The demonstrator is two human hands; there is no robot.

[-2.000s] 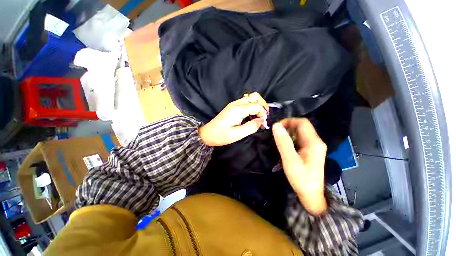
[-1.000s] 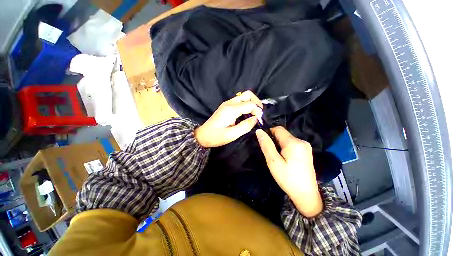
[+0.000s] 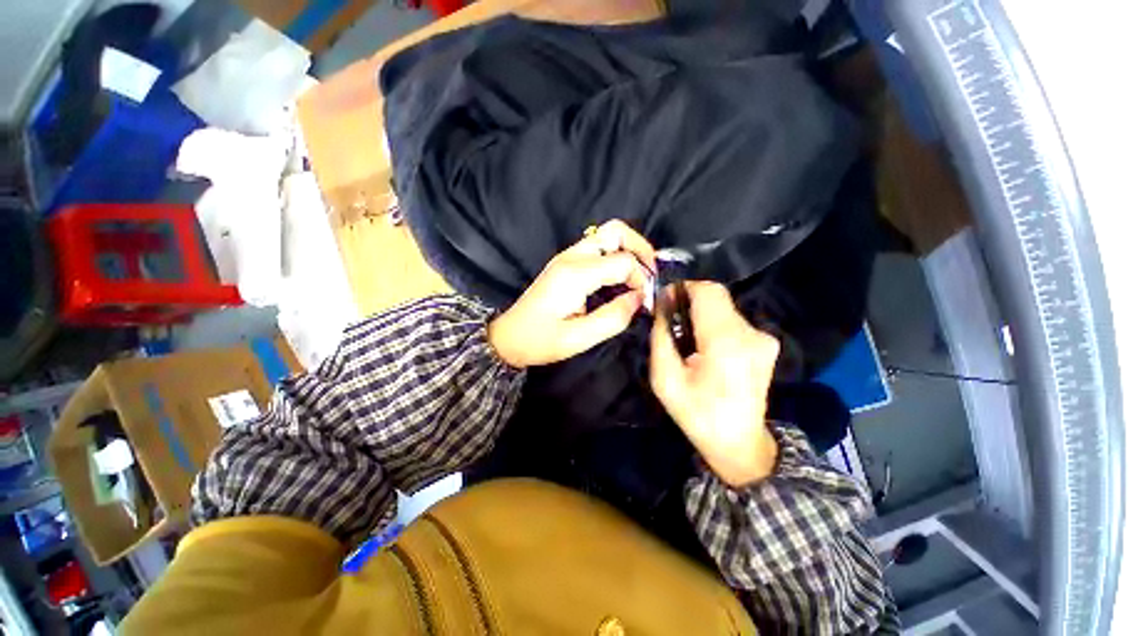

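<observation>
A large black jacket (image 3: 584, 149) lies bunched over a cardboard box and down in front of me. A pale strip (image 3: 714, 251) shows along its edge. My left hand (image 3: 578, 302) pinches the jacket's edge at a small white label (image 3: 651, 286) between thumb and fingers. My right hand (image 3: 718, 360) is shut on small black snips (image 3: 678, 316), held upright just right of the label. The snips' blade tips are blurred, and I cannot tell whether they touch the cloth.
The cardboard box (image 3: 360, 255) is under the jacket. White cloth or paper (image 3: 249, 224), a red stool (image 3: 134, 263), a blue crate (image 3: 106, 143) and an open carton (image 3: 186, 416) are at the left. A ruler-marked table edge (image 3: 1037, 249) curves along the right.
The black snips now show in my right hand, which has come up beside the label with its fingers around them. My left hand keeps its pinch, having shifted slightly left since the earliest frame.
</observation>
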